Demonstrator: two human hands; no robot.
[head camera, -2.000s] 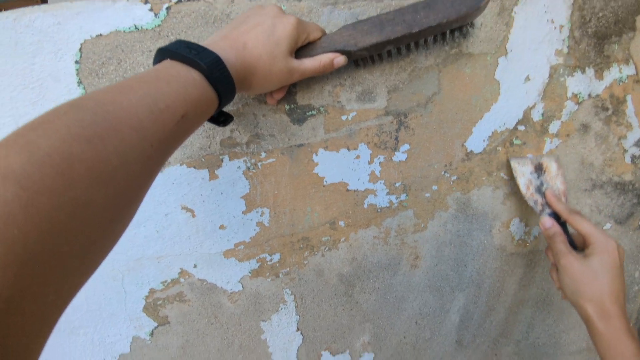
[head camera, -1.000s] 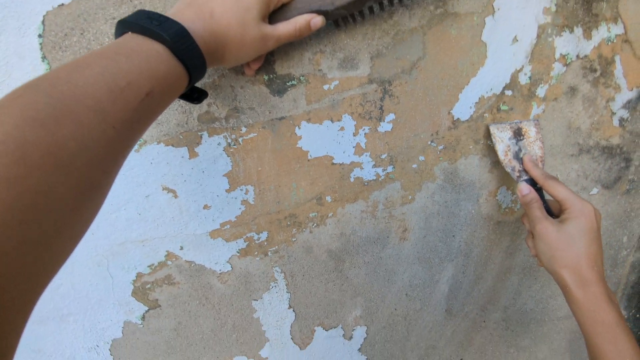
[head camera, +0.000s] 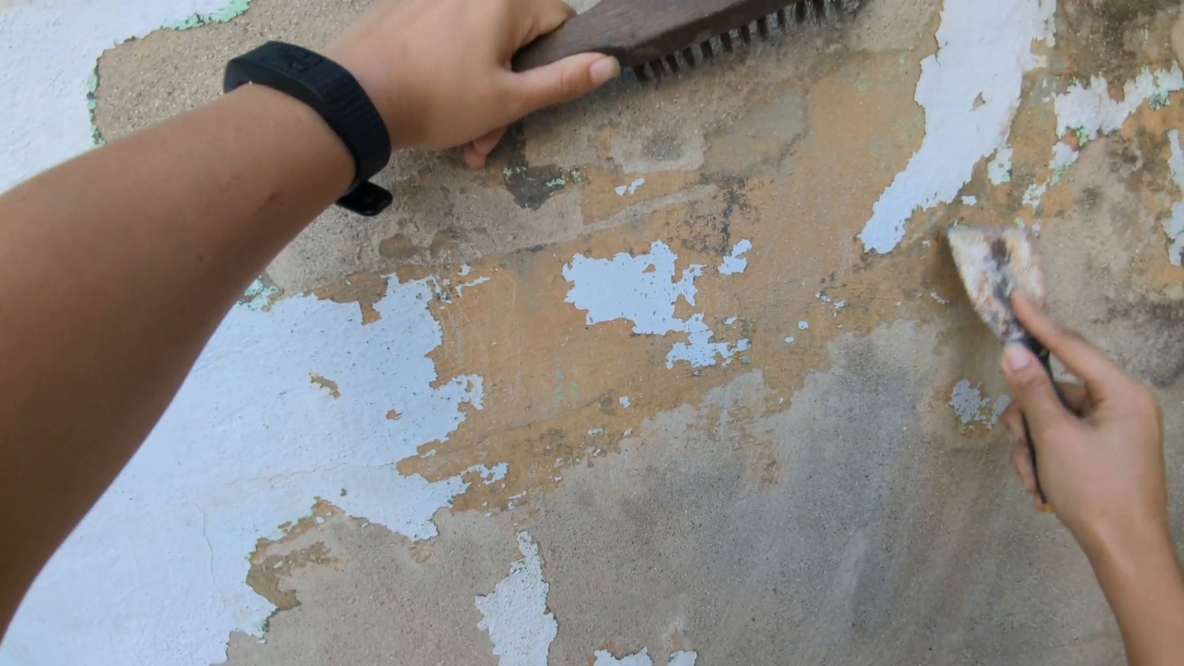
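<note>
My left hand (head camera: 453, 69), with a black band on its wrist, grips the handle of a dark wooden wire brush (head camera: 666, 28) at the top of the view. The brush's bristles face down and toward the wall; its far end is cut off by the frame. At the right, my right hand (head camera: 1091, 416) is closed around the black handle of a putty knife (head camera: 999, 277). The knife's wide blade, stained white and rusty, points up and lies over the wall just below a long strip of pale paint (head camera: 971, 102). Whether the blade touches the wall I cannot tell.
A weathered wall (head camera: 703, 527) of grey and tan plaster fills the view. Pale blue-white paint (head camera: 305, 416) covers much of the left side with ragged edges. A smaller paint patch (head camera: 629, 287) is near the middle, and green traces edge some paint.
The view has shifted slightly. Both hands keep hold of the same tools; more of the brush shows than a second ago.
</note>
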